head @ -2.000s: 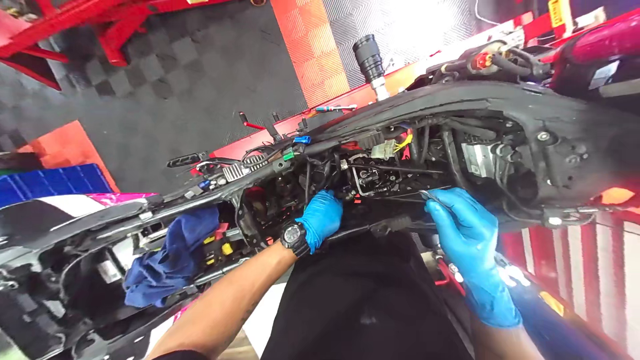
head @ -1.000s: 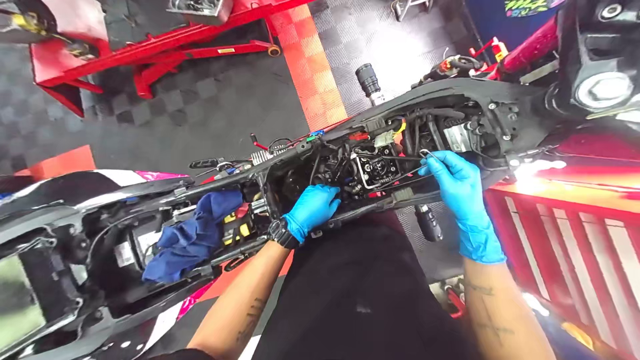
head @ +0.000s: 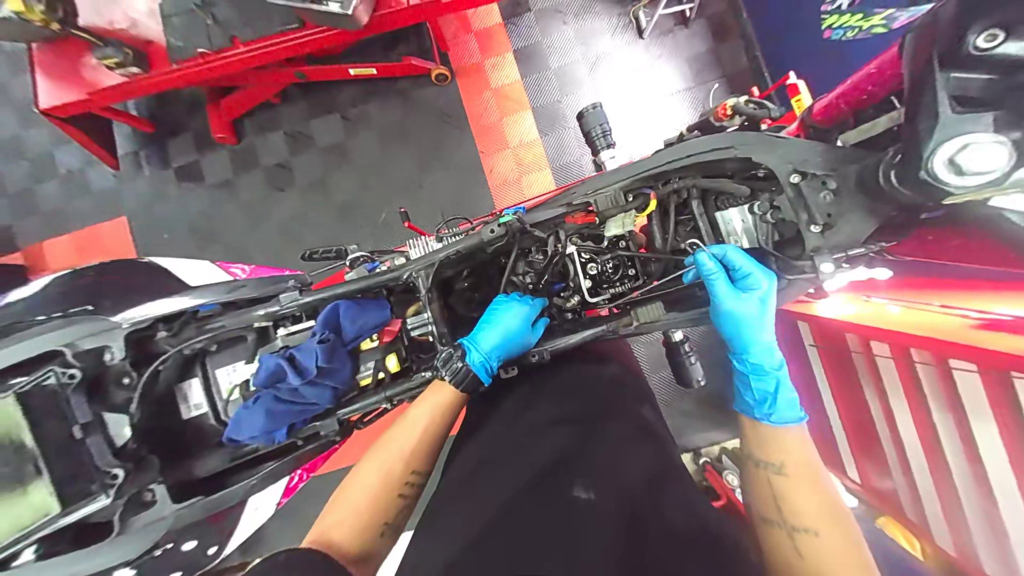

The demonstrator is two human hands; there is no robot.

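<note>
A partly stripped motorcycle (head: 720, 152) lies across the view, its frame exposed. My left hand (head: 506, 332), in a blue glove, rests with bent fingers at the near frame rail, left of the open engine top (head: 604, 274); its fingertips are partly hidden, and whether it holds anything cannot be told. My right hand (head: 730, 280), also gloved, pinches a thin metal rod (head: 668, 280) with a bent end between thumb and forefinger. The rod slants down-left toward the engine top. A dark blue cloth (head: 316, 372) lies over the tail section beside the battery area.
A red metal lift stand (head: 264, 76) stands on the tiled floor at the upper left. Black foot pegs (head: 596, 132) (head: 682, 358) stick out on both sides of the motorcycle. Cables and a yellow-sleeved wire (head: 646, 206) run beside the engine. A red slatted panel (head: 920, 400) is at the right.
The view has shifted, showing more of the red stand and the motorcycle's front. My right hand has risen from the engine area with the thin rod. My left hand stays near the frame rail.
</note>
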